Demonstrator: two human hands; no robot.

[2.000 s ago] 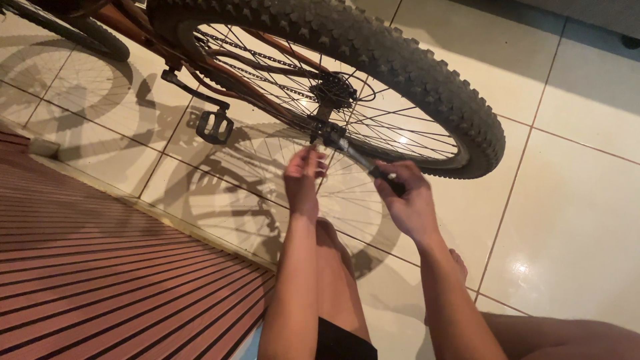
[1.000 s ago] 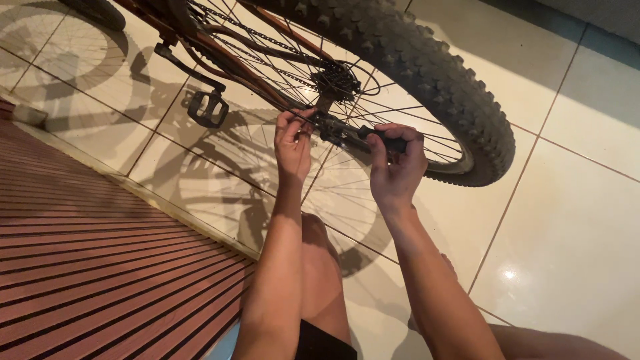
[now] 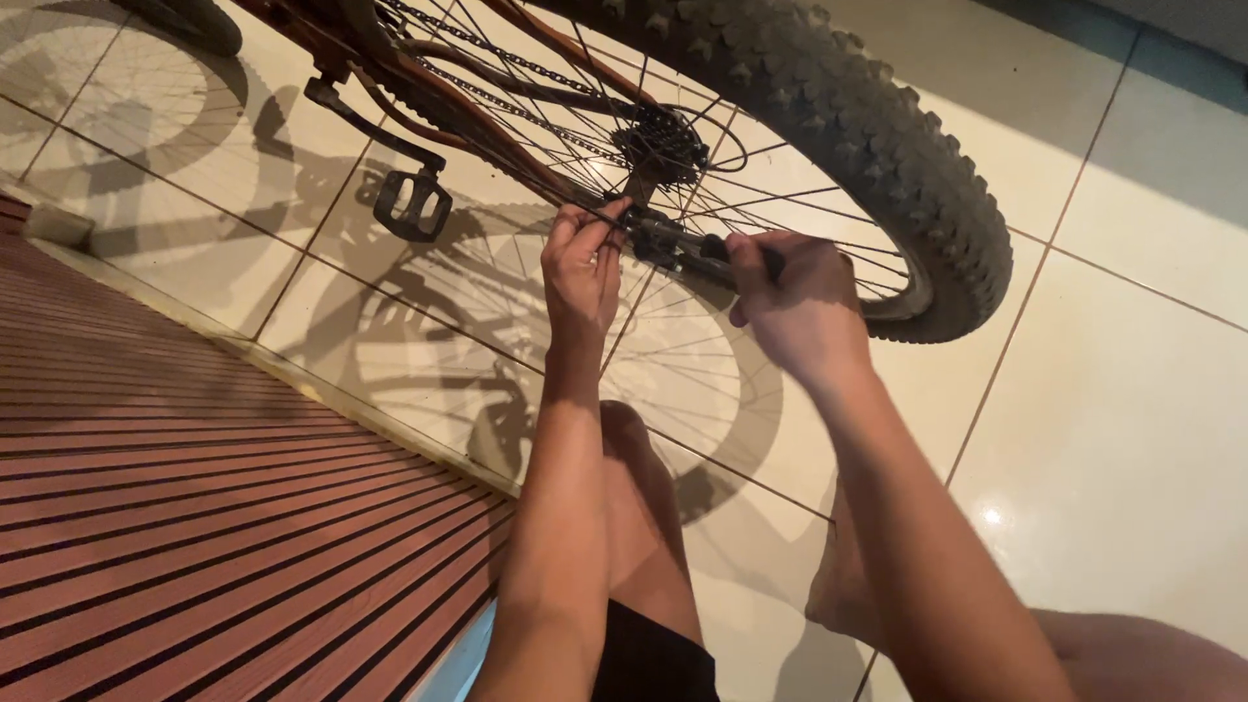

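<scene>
A bicycle's rear wheel, with its knobby tire [image 3: 858,117], spans the upper part of the head view. My right hand [image 3: 799,292] grips the black handle of a screwdriver [image 3: 717,246], its shaft directed left at the brake caliper [image 3: 655,237] near the wheel hub; where the tip meets it is hard to make out. My left hand [image 3: 585,258] is at the caliper's left side, thumb and fingertips pinched on a small part or cable there that is too small to tell. The rear cassette [image 3: 660,144] sits just above the caliper.
A black pedal [image 3: 413,205] on its crank juts out left of my left hand. The orange-brown frame [image 3: 526,171] and chain [image 3: 546,122] run to the upper left. Light floor tiles [image 3: 1121,419] lie below, with a slatted reddish-brown surface [image 3: 195,507] at lower left. My knee is beneath my left forearm.
My right hand has shifted from a lower grip to one around the handle's end, level with the caliper. My left hand stays beside the caliper.
</scene>
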